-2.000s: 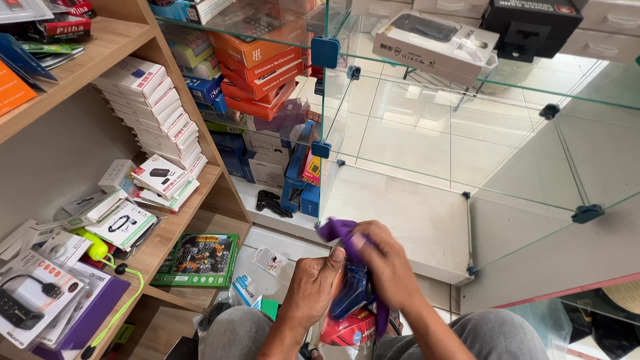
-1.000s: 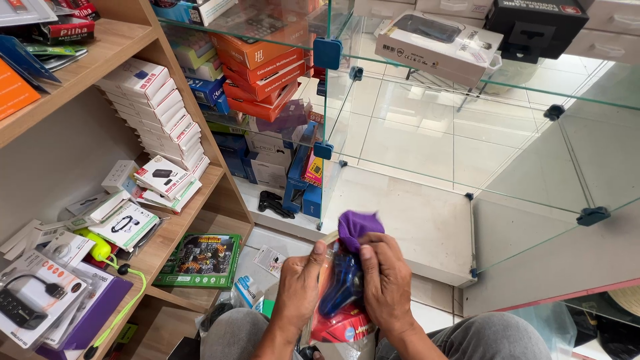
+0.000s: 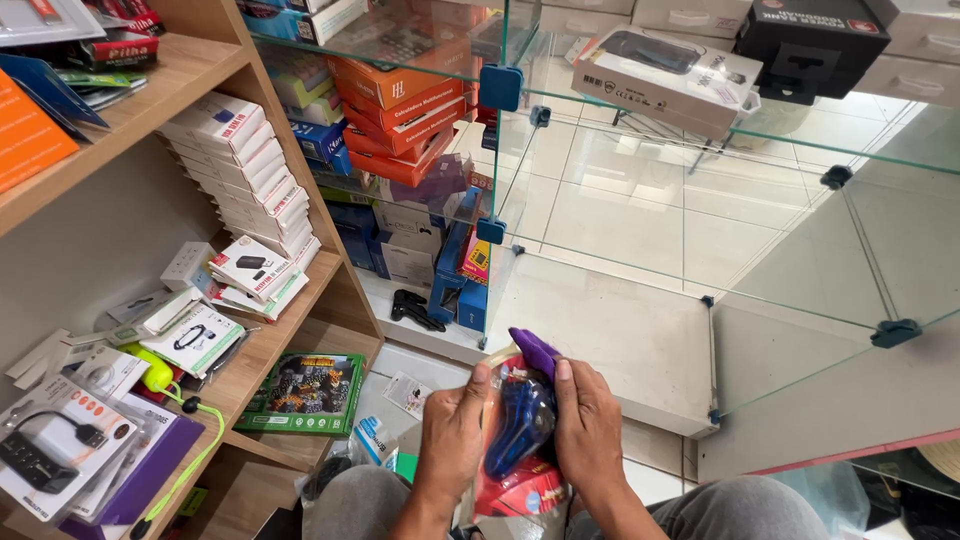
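Observation:
Low in the middle, above my knees, a clear plastic package (image 3: 517,484) with red printed card holds a dark blue object, whose exact kind I cannot tell. My left hand (image 3: 454,435) grips the package's left edge, thumb on top. My right hand (image 3: 589,424) holds its right side and pinches a purple cloth (image 3: 534,351) between thumb and fingers. The cloth lies over the package's upper right corner. Fingers beneath the package are mostly hidden.
Wooden shelves at left hold a stack of white boxes (image 3: 247,172) and a green puzzle box (image 3: 307,394). Ahead stands a glass display case with a white base (image 3: 600,322), blue clips, orange calculator boxes (image 3: 397,90) and, on its glass shelf, a white power bank box (image 3: 664,82).
The purple cloth has moved from over the top of the package to its upper right side. My right hand now sits lower, at the package's right edge, than two seconds ago.

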